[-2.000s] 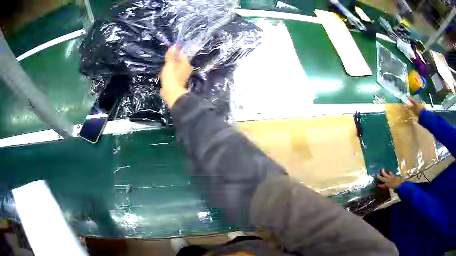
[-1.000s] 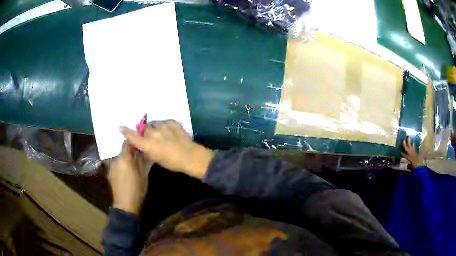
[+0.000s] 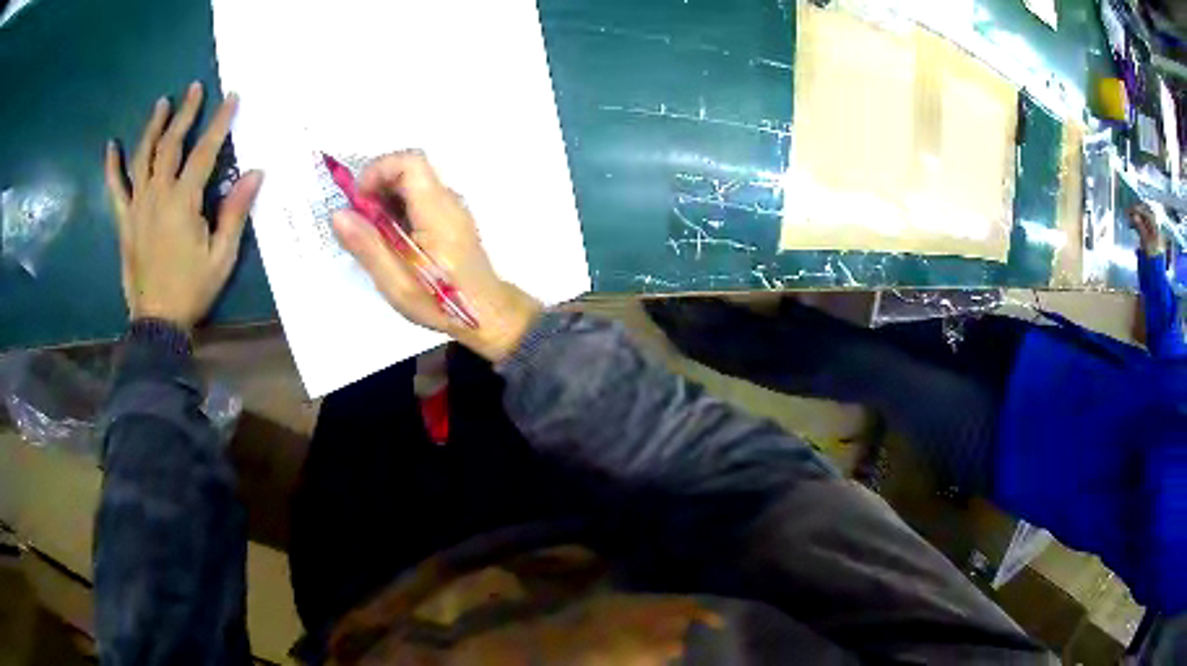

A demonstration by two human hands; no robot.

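A large white packing list (image 3: pixel 430 91) lies on the green-topped table (image 3: pixel 677 104), its near corner over the front edge. Small faint print shows near its left middle. My right hand (image 3: pixel 430 247) grips a red pen (image 3: pixel 397 241) over the sheet, tip pointing up-left near the print. Whether the tip touches the paper I cannot tell. My left hand (image 3: pixel 176 234) lies flat on the table at the sheet's left edge, fingers spread, thumb at the edge of the paper.
A tan cardboard sheet (image 3: pixel 898 143) is taped on the table to the right. A person in blue (image 3: pixel 1080 429) stands at the far right, a hand at the table. Clear plastic (image 3: pixel 59 397) hangs below the table edge at left.
My right hand has left the dark bagged goods and now holds the pen over the list. My left hand has moved from beside the pen to the table at left. The view has shifted.
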